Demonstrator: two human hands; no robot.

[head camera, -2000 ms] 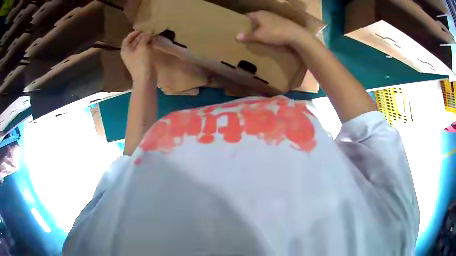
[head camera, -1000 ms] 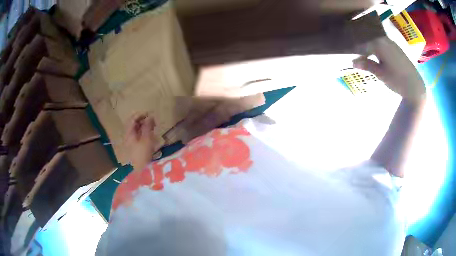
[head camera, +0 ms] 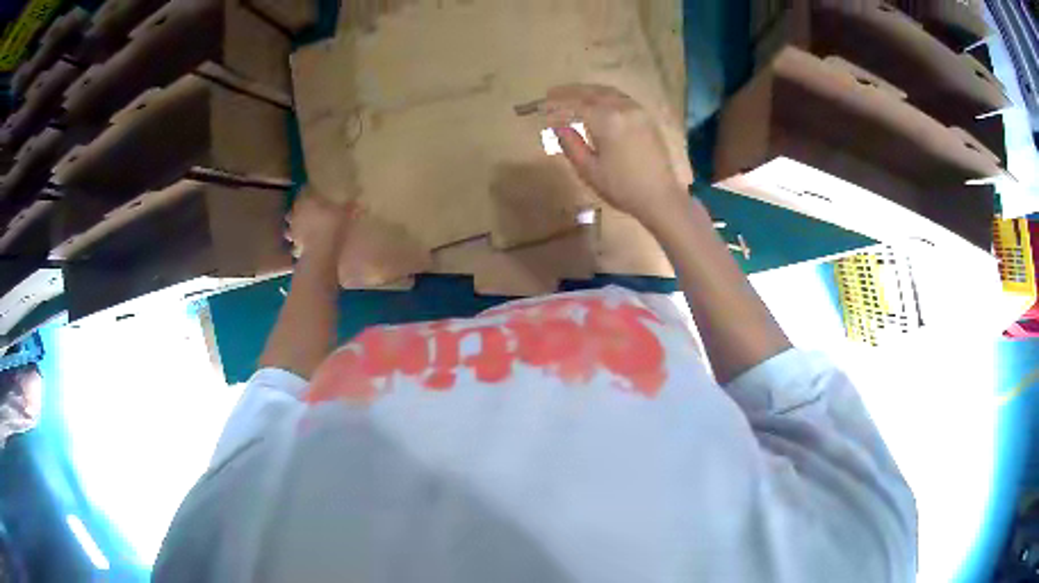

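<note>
Flat brown carton blanks (head camera: pixel 444 137) lie stacked in front of me, with notched near edges and small white labels. My right hand (head camera: pixel 610 148) is over the upper blank, with thumb and fingers apart, near a short dark slot and a white label. It holds no folded carton. My left hand (head camera: pixel 319 226) is at the left edge of the blanks; its fingers are blurred and partly out of sight, so I cannot tell whether it grips the edge.
Folded open cartons stand in tight rows at the left (head camera: pixel 148 228) and at the right (head camera: pixel 866 148), on the dark green table top (head camera: pixel 786 239). Yellow plastic baskets (head camera: pixel 877 298) are below the table's right side. Strong glare lies beyond the near table edge.
The folded carton that both hands held, then my right hand carried to the right, is out of my hands. My right hand is back over the flat blanks, and the view has turned back to the front.
</note>
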